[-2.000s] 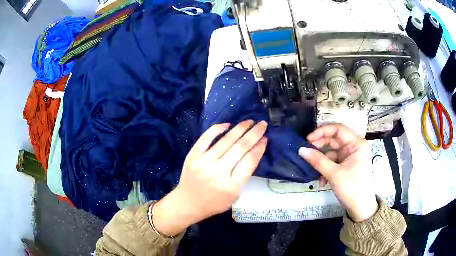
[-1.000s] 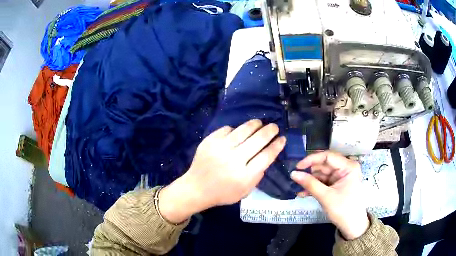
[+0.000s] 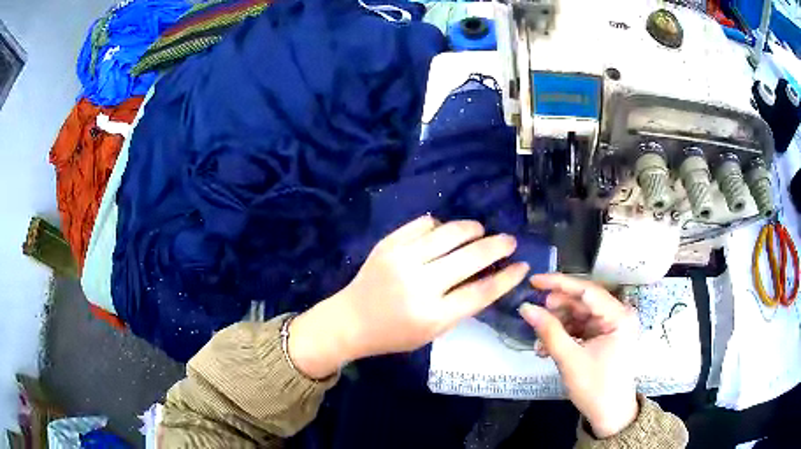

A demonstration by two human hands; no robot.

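A navy fabric piece (image 3: 470, 167) speckled with white lint lies on the pale plate, its right edge at the dark needle area (image 3: 566, 180) of the off-white overlock machine (image 3: 685, 83). My left hand (image 3: 430, 285) lies flat on the navy fabric, fingers pointing right, just left of and below the needle area. My right hand (image 3: 584, 338) pinches the fabric's near right edge between thumb and fingers, below the foot. The fabric under my left palm is hidden.
A large navy heap (image 3: 263, 175) lies at left, beside bright blue fabric (image 3: 119, 57) and orange-red fabric (image 3: 83, 175). Red and orange scissors (image 3: 775, 267) lie on white paper at right. Grey tension knobs (image 3: 654, 180) stick out of the machine front. A ruler edge (image 3: 492, 383) runs nearest me.
The view has shifted, so the machine sits further right and lower. The fabric by the needle has come nearer to me, and less of it shows in front of the foot. Both hands stay on it.
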